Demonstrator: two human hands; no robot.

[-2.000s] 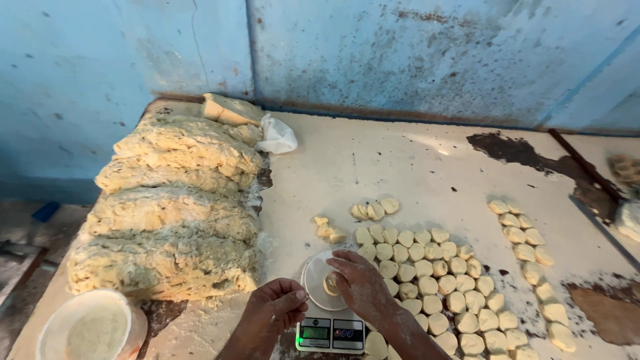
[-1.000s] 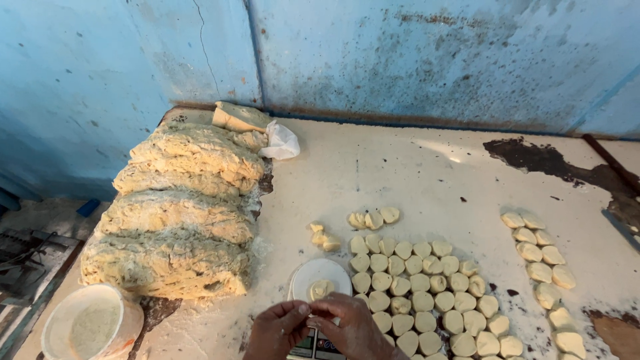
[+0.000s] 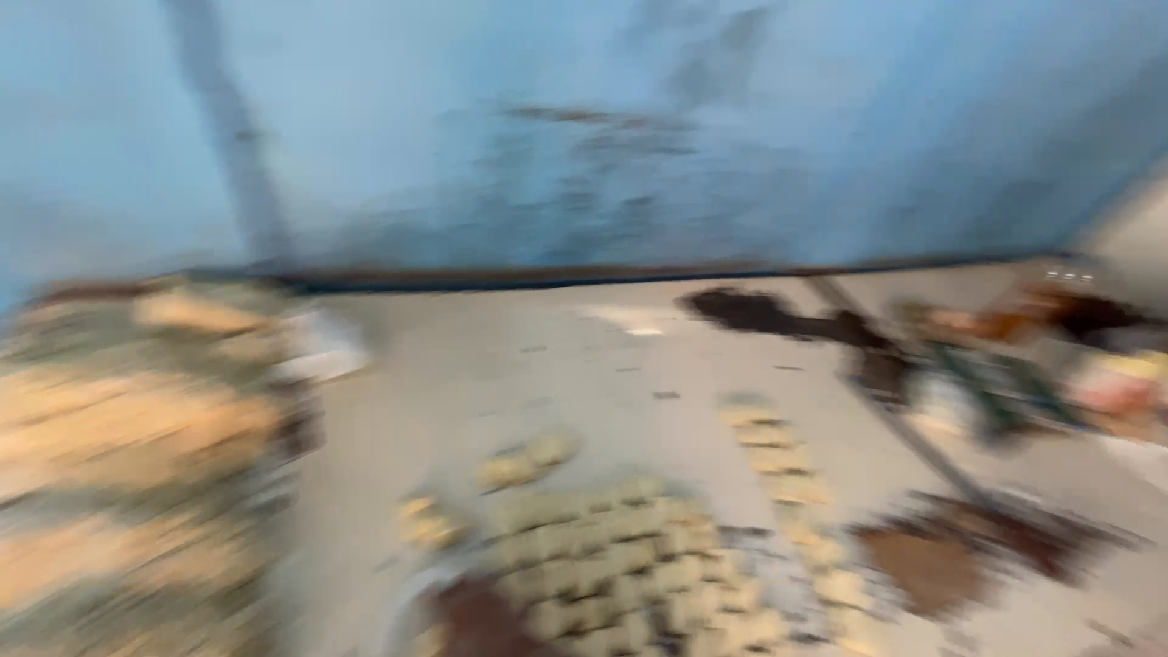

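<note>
The picture is badly blurred. A hand, likely my right hand (image 3: 484, 616), shows as a brown blur at the bottom edge, over the white round plate (image 3: 411, 593); whether its fingers hold anything is hidden. My left hand is out of the frame. Just right of the plate lie close rows of dough balls (image 3: 611, 557), with a separate column of dough pieces (image 3: 789, 484) farther right. Small dough lumps (image 3: 429, 522) and another short group of dough pieces (image 3: 529, 459) rest above the plate. Large rolls of dough (image 3: 119, 438) fill the left side.
A white plastic bag (image 3: 319, 345) sits beside the big dough, near the blue wall (image 3: 547, 164). A long bar (image 3: 922, 447) crosses the table on the right, with blurred mixed items (image 3: 1031, 365) beyond it. Dark worn patches mark the tabletop.
The view has swung to the right and blurred. My left hand, seen over the scale one second ago, has dropped out of sight.
</note>
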